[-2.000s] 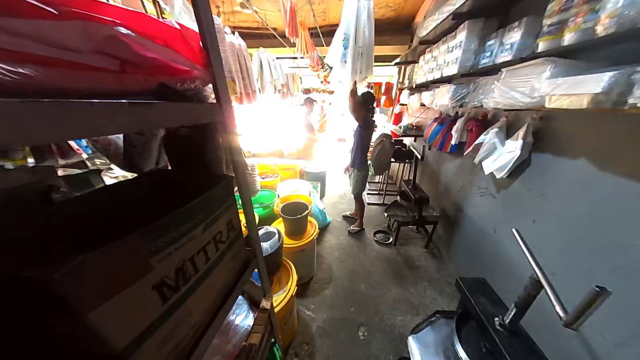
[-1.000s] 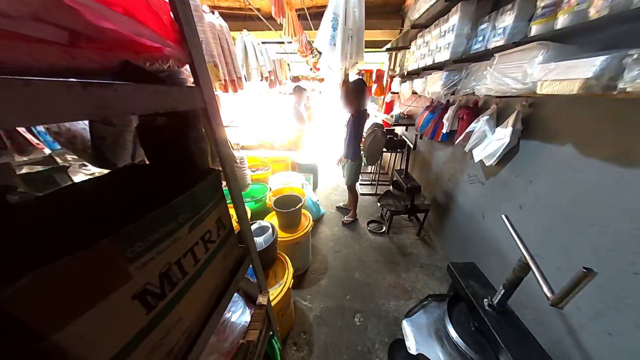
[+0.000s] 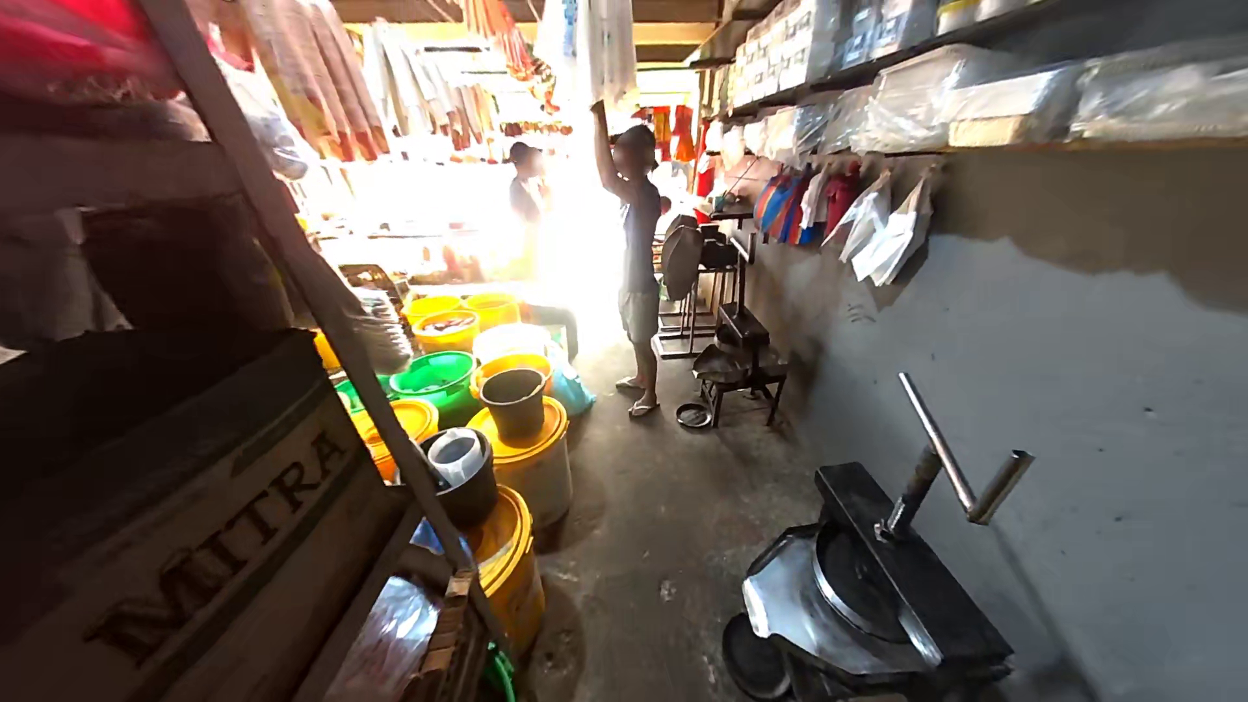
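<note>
Neither my left hand nor my right hand is in view. At the lower right stands a screw press (image 3: 916,575) with a black crossbeam, a bent metal crank handle (image 3: 941,444) and a shiny metal tray below. A cardboard box (image 3: 224,546) with large printed letters lies on a dark metal rack (image 3: 292,253) at the left. Beyond the rack, yellow-lidded buckets (image 3: 526,448), a green basin (image 3: 434,375) and a dark grey bucket (image 3: 517,405) stand on the floor.
A concrete aisle (image 3: 653,546) runs forward between rack and grey wall. Farther along it a person (image 3: 639,234) stands with an arm raised to hanging plastic bags (image 3: 609,49). Another person (image 3: 526,185) is behind. A second press (image 3: 741,341) and a shelf (image 3: 994,151) line the right side.
The view has shifted somewhat forward, with the box and the near press still in sight. The standing person keeps an arm raised at the hanging bags.
</note>
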